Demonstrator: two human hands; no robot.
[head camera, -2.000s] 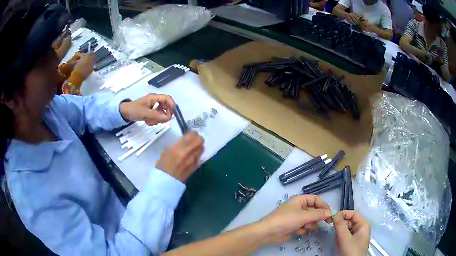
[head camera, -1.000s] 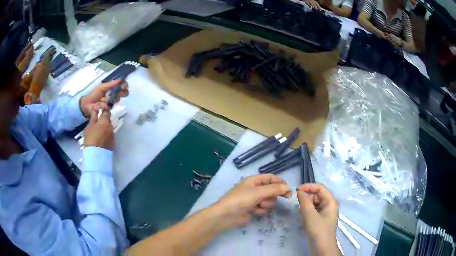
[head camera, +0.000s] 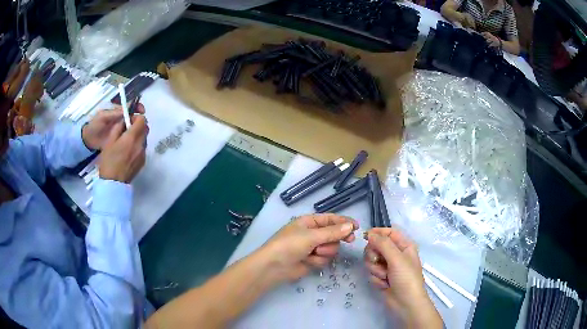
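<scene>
My left hand (head camera: 312, 243) pinches a tiny metal fitting (head camera: 352, 227) between thumb and forefinger. My right hand (head camera: 394, 260), just right of it, pinches another tiny bit at its fingertips; its shape is too small to tell. A small gap separates the fingertips. Silvery fittings (head camera: 335, 281) lie scattered below my hands on the white sheet (head camera: 257, 286). Black tubes (head camera: 344, 195) without visible rods lie behind my hands, some reaching down to my right hand. Black tubes with white ends (head camera: 313, 182) lie side by side to their left.
Black tubes (head camera: 309, 72) heap on brown paper (head camera: 212, 96). A clear bag (head camera: 466, 154) of white pieces lies right, white rods (head camera: 448, 283) beside my right hand, rod-fitted tubes (head camera: 552, 307) at lower right. Dark metal pieces (head camera: 239, 222) lie on green surface. A light-blue-shirted neighbour (head camera: 71, 218) works left.
The view has shifted, so the bench appears farther left and higher. My fingertips, close together before, are now slightly apart. The neighbour now holds up a white rod.
</scene>
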